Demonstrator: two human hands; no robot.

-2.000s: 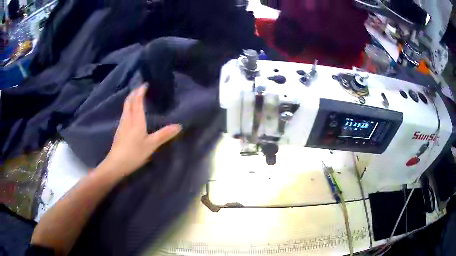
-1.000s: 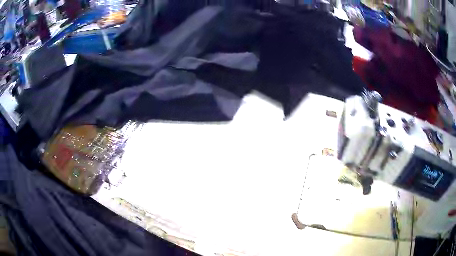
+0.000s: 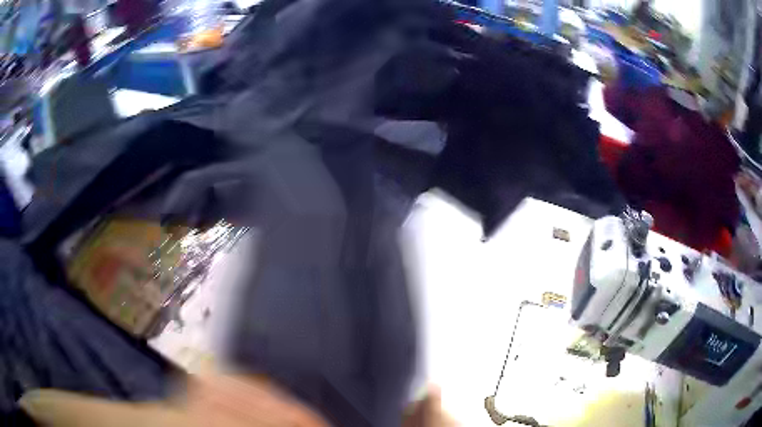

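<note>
A dark navy-grey garment piece [image 3: 326, 308] stretches, blurred, from the cloth pile down to the bottom edge in front of me. My left hand [image 3: 184, 404] is low at the left, blurred and cut off by the edge, at the cloth's lower left side; the cloth seems gripped there. A small part of my right hand [image 3: 426, 410] shows at the bottom, right of the cloth; its fingers are hidden. The white sewing machine head [image 3: 614, 279] is at the right, with no cloth under its needle.
A large dark cloth pile [image 3: 518, 125] lies behind the table. Maroon cloth [image 3: 677, 167] is at the back right. A shiny plastic-wrapped brown item [image 3: 121, 271] lies at the table's left. Dark cloth [image 3: 67, 334] is at the lower left. A blue crate [image 3: 150, 75] is beyond.
Both hands have come into view at the bottom since one second ago. A length of cloth now stretches from the pile toward me. The machine sits slightly lower in view.
</note>
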